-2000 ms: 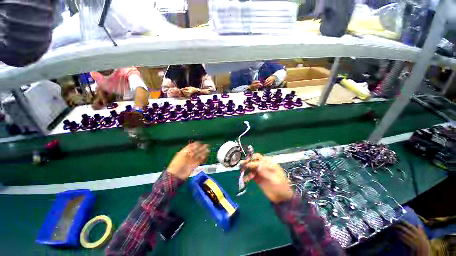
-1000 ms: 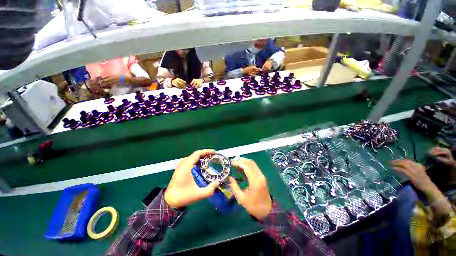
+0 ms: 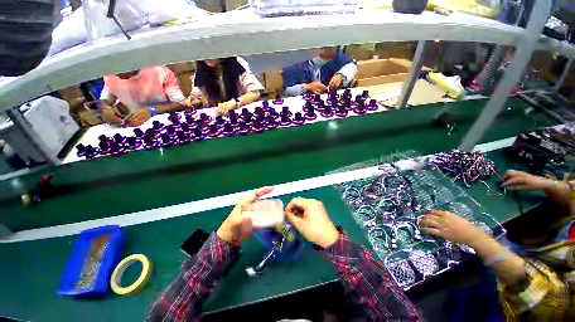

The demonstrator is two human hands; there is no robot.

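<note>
My left hand (image 3: 238, 220) holds a pale stator ring (image 3: 266, 214), seen blurred and side-on, above the blue tape dispenser (image 3: 285, 246). My right hand (image 3: 311, 221) is at the ring's right side with its fingertips pinched together; what they pinch is too blurred to tell. Lead wires (image 3: 270, 256) hang down from the ring, with a white end low over the green bench. The ring and my hands partly hide the dispenser.
Left are a blue parts bin (image 3: 93, 261), masking tape roll (image 3: 131, 274) and dark phone (image 3: 195, 241). Right, another person's hand (image 3: 451, 226) reaches over the blister tray (image 3: 403, 217); a wire bundle (image 3: 463, 165) lies beyond. Black-purple housings (image 3: 236, 121) stand across the belt.
The ring has turned from face-on to side-on, and its wires now hang below. My right fingers have closed in beside it. The neighbour's hand has moved left over the tray.
</note>
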